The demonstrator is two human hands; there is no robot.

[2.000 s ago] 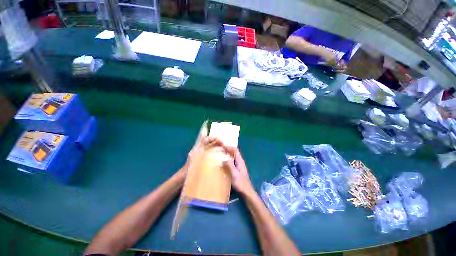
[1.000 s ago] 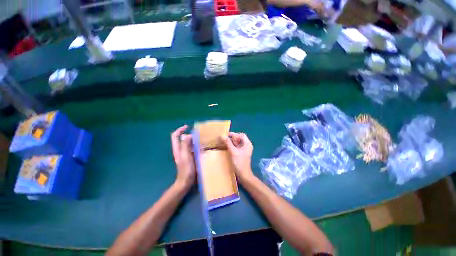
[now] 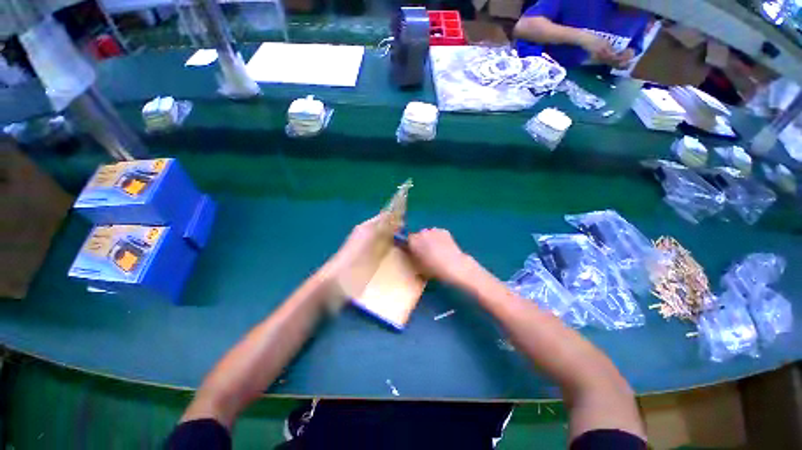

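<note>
A partly folded retail box (image 3: pixel 393 293), brown inside with a blue front edge, stands tilted on the green bench in front of me. My left hand (image 3: pixel 362 255) is blurred and holds its left side and back. My right hand (image 3: pixel 433 255) grips its right back part, fingers curled. A thin flap sticks up above the hands. The hands hide the back of the box. Closed blue boxes (image 3: pixel 132 255) are stacked at the left.
Bagged parts (image 3: pixel 598 272), a heap of tan pieces (image 3: pixel 680 279) and smaller clear bags (image 3: pixel 743 308) lie at right. Small white packs (image 3: pixel 419 121) are spaced along the belt. A person in blue (image 3: pixel 576 31) works across it. A brown carton (image 3: pixel 26 220) is at far left.
The box has turned and now tilts. Its long blue side panel no longer shows on the left. My hands have closed in together at its back. The view has shifted.
</note>
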